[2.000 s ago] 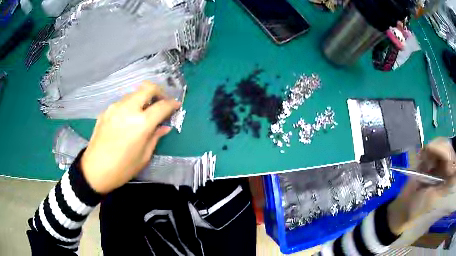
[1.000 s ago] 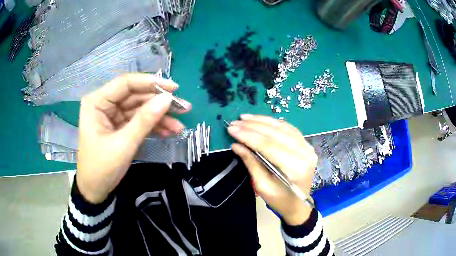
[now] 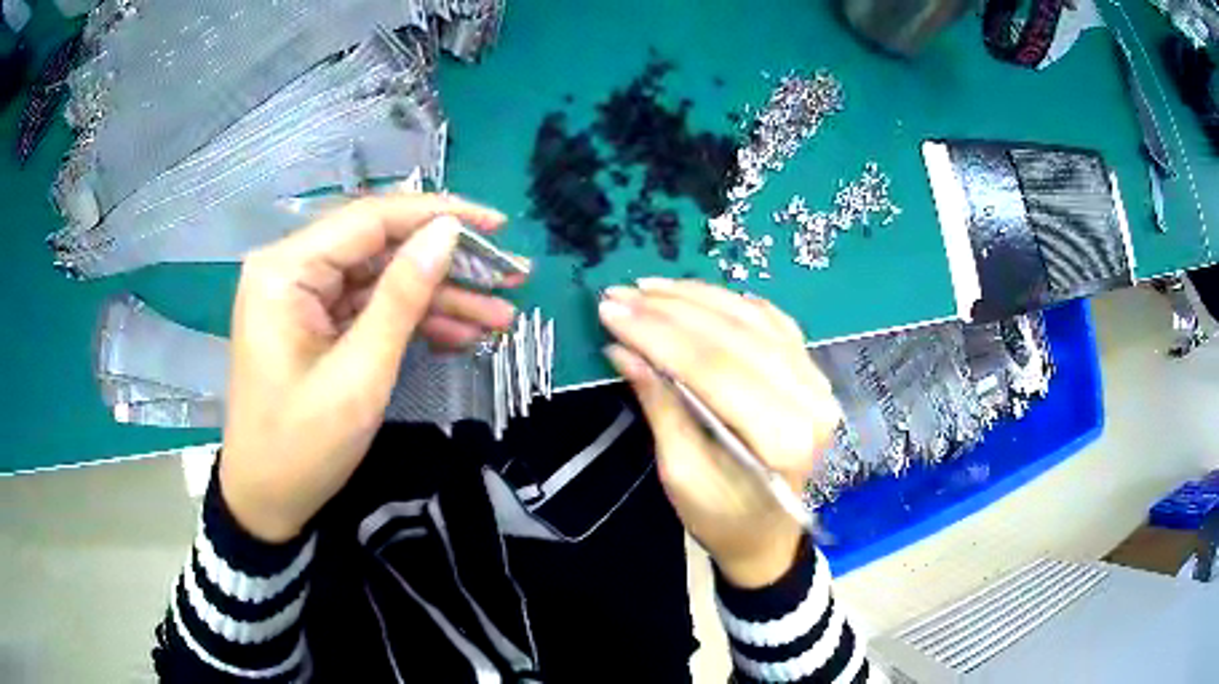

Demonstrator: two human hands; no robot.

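My left hand [image 3: 341,341] pinches a mesh band by its silver end [image 3: 489,259] between thumb and fingers, above the table edge. The rest of that band is mostly hidden by the hand. My right hand [image 3: 729,408] holds slim silver tweezers [image 3: 729,441], with the tip end at the fingertips pointing up left, below the pile of small black inserts [image 3: 622,160]. Whether the tip holds an insert is too blurred to tell. The two hands are apart. A small stack of bands [image 3: 448,385] lies partly behind my left hand, silver ends to the right.
A broad pile of mesh bands [image 3: 254,114] lies at the upper left. Small silver pieces [image 3: 782,134] lie right of the black inserts. A black card with pale edges [image 3: 1036,227] lies at the table edge above a blue bin [image 3: 1076,388] filled with bands.
My left hand has left the large pile and now holds a band end. My right hand has come from the far right to the middle with the tweezers. The camera view has tilted downward.
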